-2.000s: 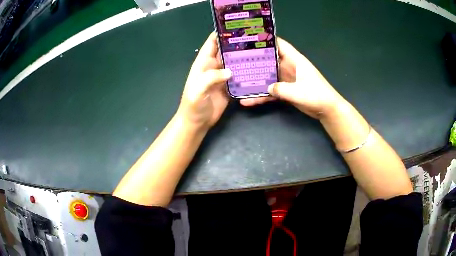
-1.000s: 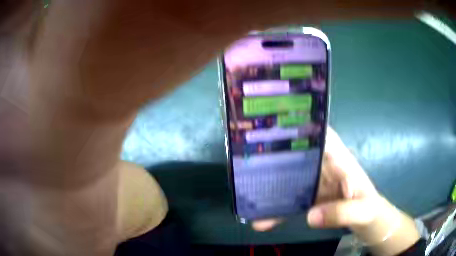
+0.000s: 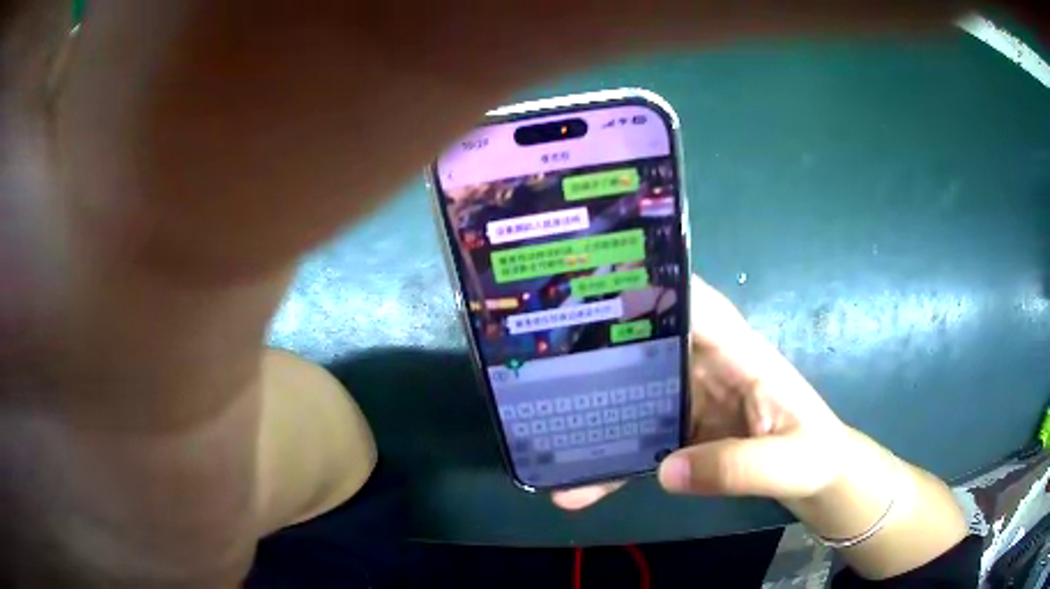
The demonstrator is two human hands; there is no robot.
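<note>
A smartphone [image 3: 567, 293] is upright in the middle of the view, tilted slightly left. Its lit screen shows a chat with green and white bubbles above a grey keyboard. My right hand [image 3: 766, 431] holds the phone from its lower right, thumb at the bottom right corner and a fingertip showing under the bottom edge. My left hand [image 3: 265, 150] is raised very close to the camera, large and blurred, covering the left and top of the view. Its fingers cannot be made out.
The dark green bench [image 3: 875, 230] lies behind the phone. A white edge rail [image 3: 1011, 52] crosses the top right corner. A bright yellow-green item [image 3: 1045, 428] is at the right rim. A red loop [image 3: 613, 566] hangs below the bench edge.
My left hand has left the phone and risen close to the camera. The phone now appears larger and nearer, held by my right hand. Since one second ago it has shifted left and tilted.
</note>
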